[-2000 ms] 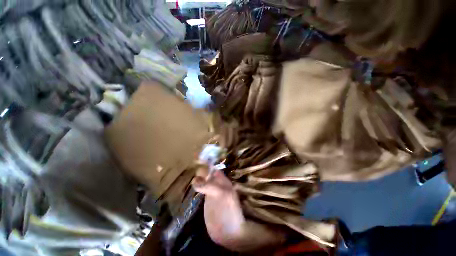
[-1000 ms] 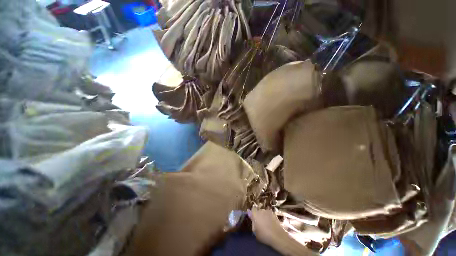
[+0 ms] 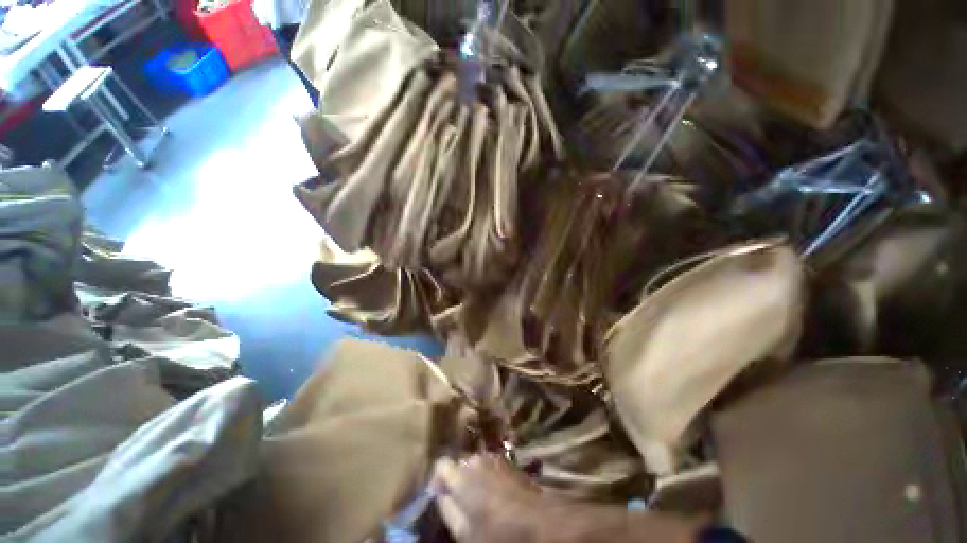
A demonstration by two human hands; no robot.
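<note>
A bundle of tan bag pieces (image 3: 345,451) is close in front of me at the lower middle, its broad panels spreading left from a dark gathered neck. My right hand (image 3: 477,501) is at the bottom centre, blurred, with its forearm running to the right. Its fingers look closed at the bundle's neck; the exact hold is partly hidden. A small pale-blue strip (image 3: 408,520) shows beside the fingers. My left hand is not in view.
Tan bundles (image 3: 456,180) hang ahead from a silver rack arm (image 3: 647,133). More tan pieces (image 3: 832,445) are close at right. Pale grey bags (image 3: 117,424) crowd the left. Beyond are floor (image 3: 228,228), a small white stand (image 3: 80,90), a blue crate (image 3: 191,69) and a red crate (image 3: 228,32).
The view has swung left and the hanging tan bundles look nearer. The front bundle has stayed close to me. My right hand, largely hidden one second ago, shows again.
</note>
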